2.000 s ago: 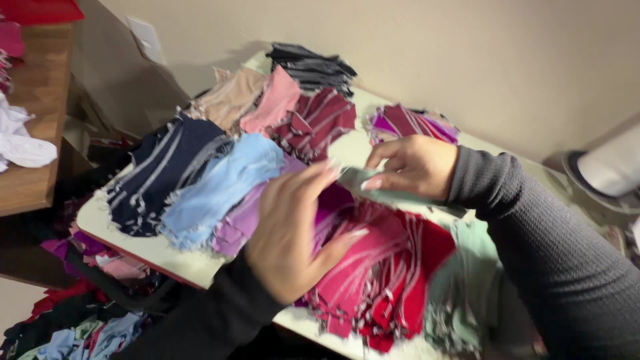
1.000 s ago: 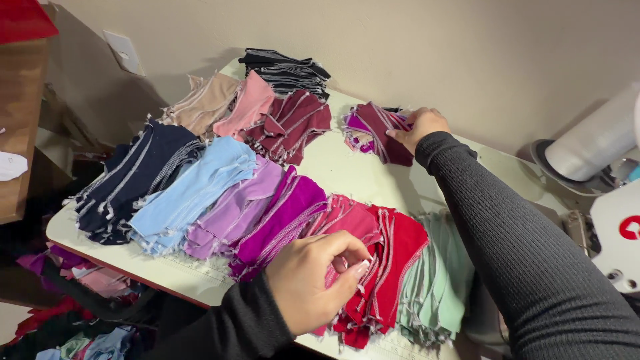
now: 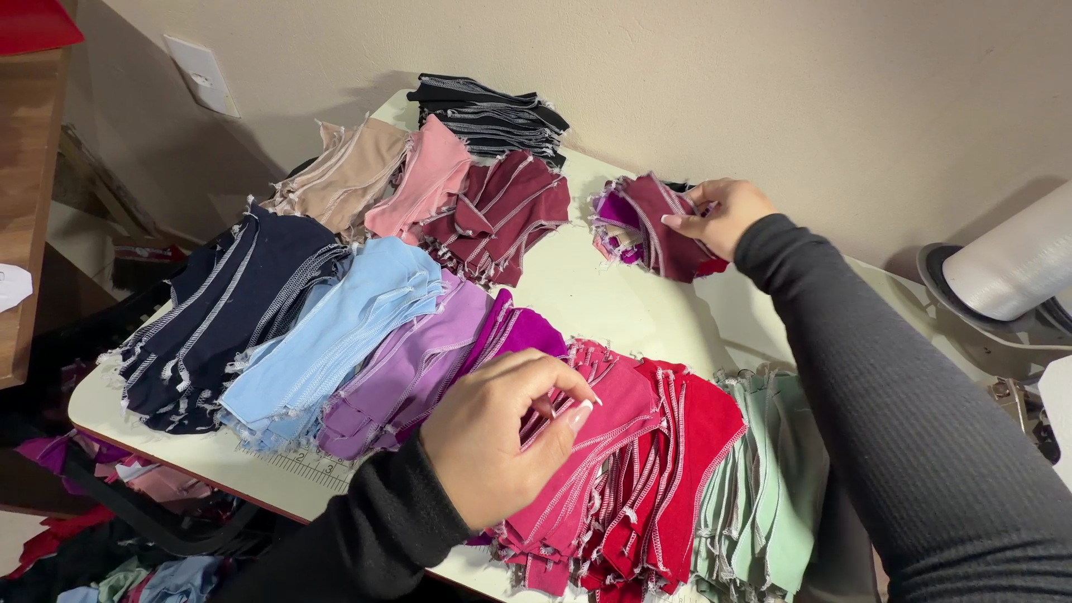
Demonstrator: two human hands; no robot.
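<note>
My right hand (image 3: 720, 219) grips the edge of a maroon fabric piece on a small mixed pile (image 3: 662, 230) near the wall. My left hand (image 3: 511, 435) hovers, fingers curled with thumb and fingertips close, over the magenta and pink pieces (image 3: 611, 410); nothing shows in it. Overlocked fabric pieces lie in color stacks: navy (image 3: 226, 318), light blue (image 3: 335, 335), lilac (image 3: 410, 360), red (image 3: 695, 452), mint green (image 3: 766, 486). Behind them are beige (image 3: 347, 172), pink (image 3: 423, 180), maroon (image 3: 511, 218) and black (image 3: 494, 117) stacks.
The stacks lie on a white sewing table (image 3: 620, 306) with a printed ruler along its front edge. A thread cone (image 3: 1017, 255) and part of a white machine stand at right. A wooden shelf (image 3: 29, 193) is at left. Fabric scraps (image 3: 134, 544) lie below the table.
Two seconds ago my hands were close together around a mint green piece. My right hand has since moved to the small mixed pile; my left hand has stayed over the front stacks.
</note>
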